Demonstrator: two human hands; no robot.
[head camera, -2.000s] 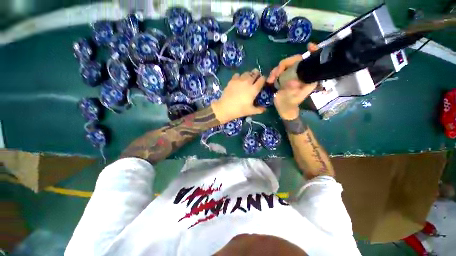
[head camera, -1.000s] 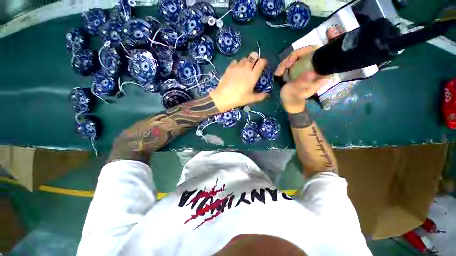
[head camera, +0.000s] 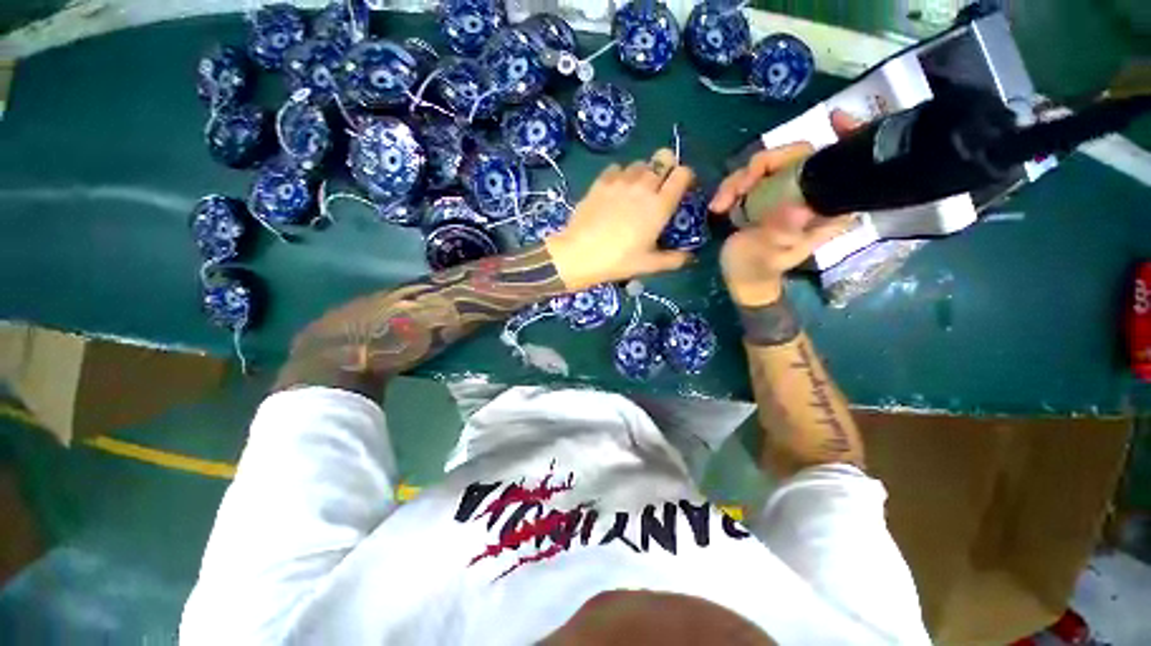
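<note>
My left hand holds a dark blue round patterned unit on the green bench, fingers around its left side. A thin tail sticks up beyond the fingers. My right hand is closed around the pale grip of a black powered screwdriver. The driver lies tilted, its tip end toward the unit and its body pointing to the upper right. The bit is not clearly visible, and I cannot tell whether it touches the unit.
Many blue-and-white round units with white cords lie left and behind my hands. Two more sit near the front edge. A silver-white screw feeder stands under the driver. A red object is at the far right. Cardboard boxes are below the edge.
The camera view has shifted slightly. Compared with two seconds ago, the driver's tip end sits a little farther right of the held unit. Both hands keep their holds.
</note>
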